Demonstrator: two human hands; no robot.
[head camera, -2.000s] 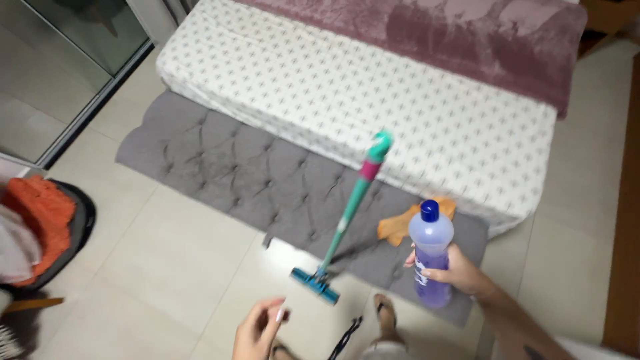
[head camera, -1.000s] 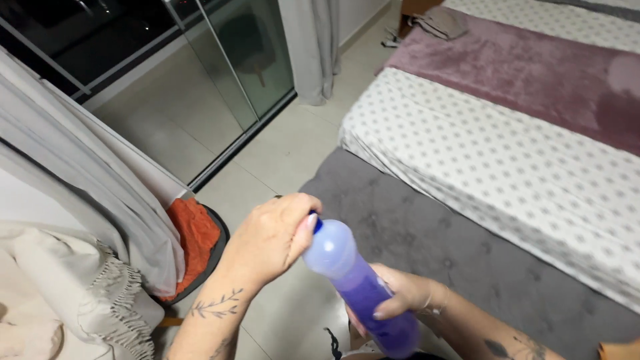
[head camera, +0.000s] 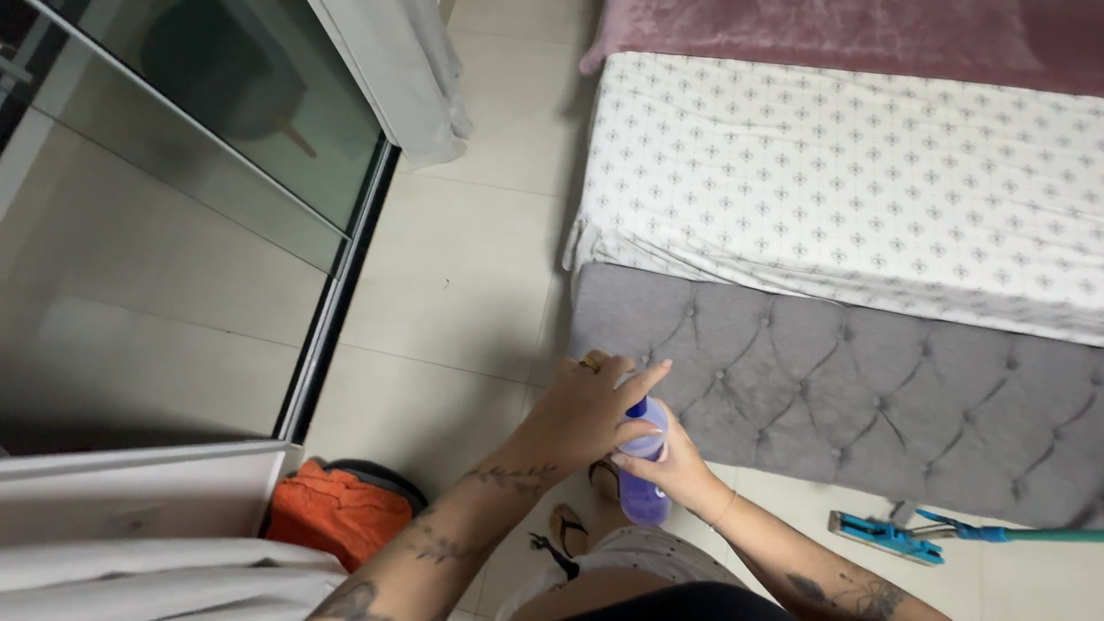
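My right hand (head camera: 677, 466) is wrapped around the upper body of a plastic bottle (head camera: 645, 500) of purple liquid, held in front of my waist. Over the bottle's top is my left hand (head camera: 595, 410), its thumb and fingers around the dark blue cap (head camera: 636, 407). The cap is partly hidden by the fingers, and whether it is loose cannot be told. At the lower right a flat mop with a teal head (head camera: 888, 536) and green handle (head camera: 1052, 536) lies beside the grey tufted bench (head camera: 802, 388).
A bed with a patterned white sheet (head camera: 819, 172) and mauve blanket (head camera: 862, 34) stands beyond the bench. Sliding glass doors (head camera: 172, 259) and a grey curtain (head camera: 414, 78) are on the left. An orange cloth (head camera: 336, 513) sits in a dark container (head camera: 379, 479) at lower left. My sandalled feet (head camera: 569, 528) are below.
Two seconds ago my left hand was away from the bottle; one second ago it was at the cap, where it is now. The view has swung considerably.
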